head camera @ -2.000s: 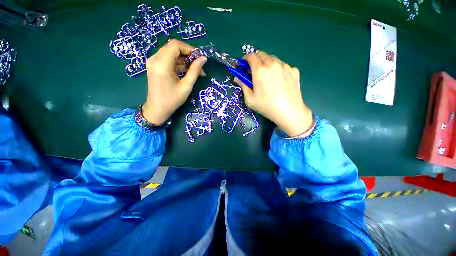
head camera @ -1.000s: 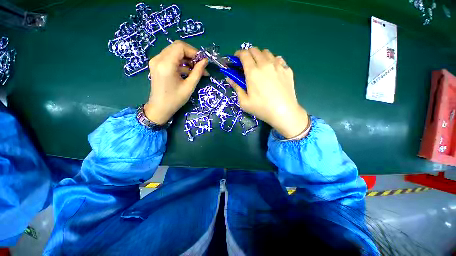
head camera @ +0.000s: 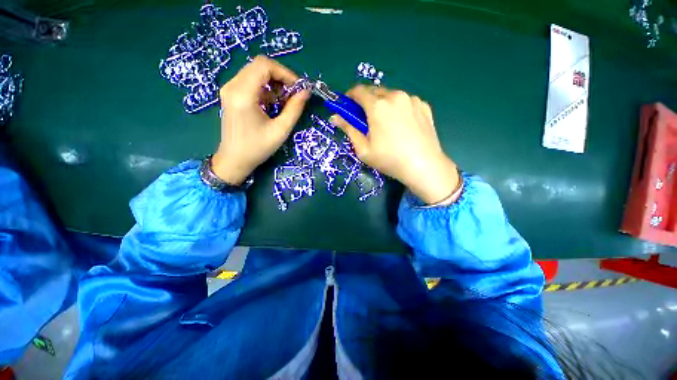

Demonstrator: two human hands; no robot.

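Observation:
My left hand (head camera: 260,119) pinches a silvery sprue frame (head camera: 298,86) between thumb and fingers; the fingers partly hide it. My right hand (head camera: 401,137) is closed around the blue handles of the side cutters (head camera: 347,111). Their silver jaws are at the right end of the frame. Below the hands lies a loose pile of empty runners (head camera: 319,159). Beyond my left hand is a denser pile of uncut frames (head camera: 200,59). A small cluster of cut parts (head camera: 368,72) lies just beyond my right hand.
A white label card (head camera: 567,89) lies to the right. A red-orange parts tray (head camera: 649,178) with small pieces is at the right edge. A pale strip (head camera: 324,10) lies at the far side. A grey metal tool (head camera: 50,29) is at upper left. Another blue sleeve (head camera: 30,260) shows at left.
The cutters have turned slightly and their handles are closer together. My right fingers have drawn back from the small cluster, which now shows more fully. My left hand has barely moved.

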